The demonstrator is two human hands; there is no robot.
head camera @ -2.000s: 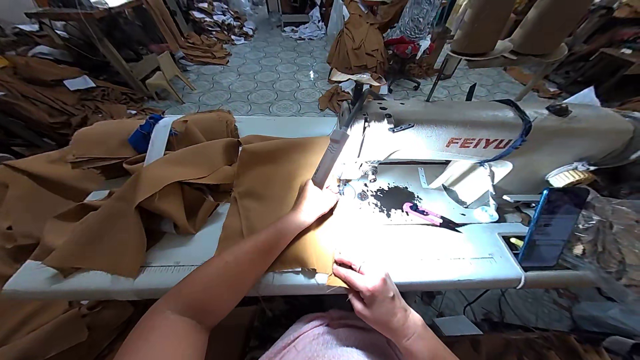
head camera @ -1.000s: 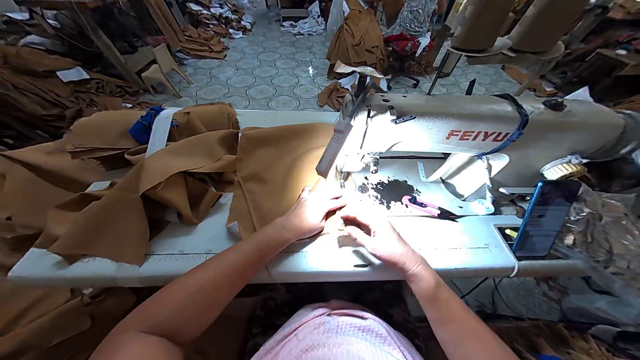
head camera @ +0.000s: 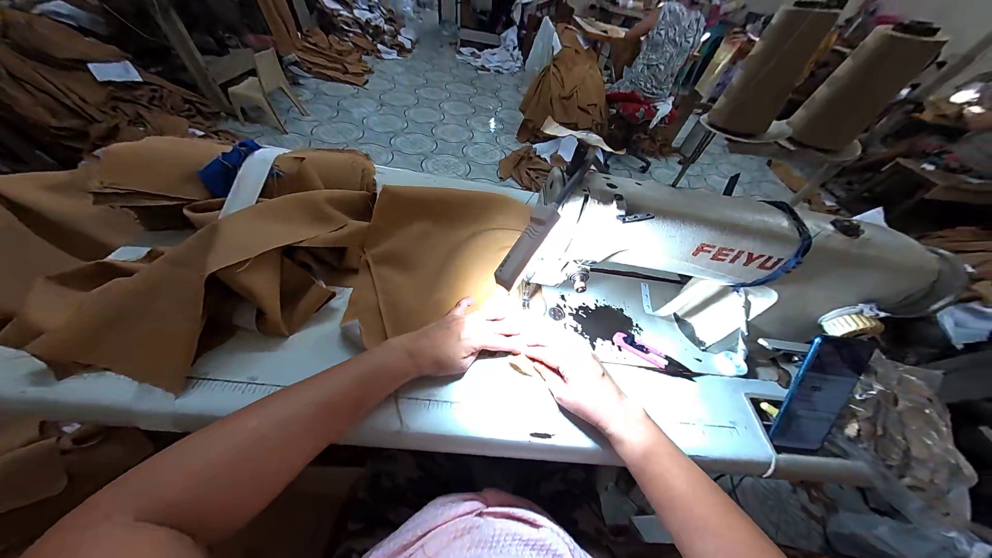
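A piece of tan-brown fabric [head camera: 442, 256] lies on the white table of a Feiyu industrial sewing machine [head camera: 697, 240], its right edge reaching the needle area under a bright lamp. My left hand [head camera: 457, 341] rests palm down on the lower right part of this fabric, fingers spread toward the needle. Just right of it, my right hand [head camera: 577, 380] has its fingertips at a small corner of the fabric in front of the presser foot. Glare hides whether those fingers pinch it. The fingertips of both hands nearly meet.
Folded brown fabric [head camera: 194, 263] with a white band and blue cloth covers the table's left. Pink-handled thread snips [head camera: 642, 350] lie right of the needle. A phone [head camera: 823, 394] leans at the right edge, near thread cones [head camera: 775, 70]. A person [head camera: 663, 50] is in the background.
Two seconds ago my right hand was at the table's front edge with the fabric's corner; it has since moved up toward the needle. My left hand has shifted down from beside the needle area.
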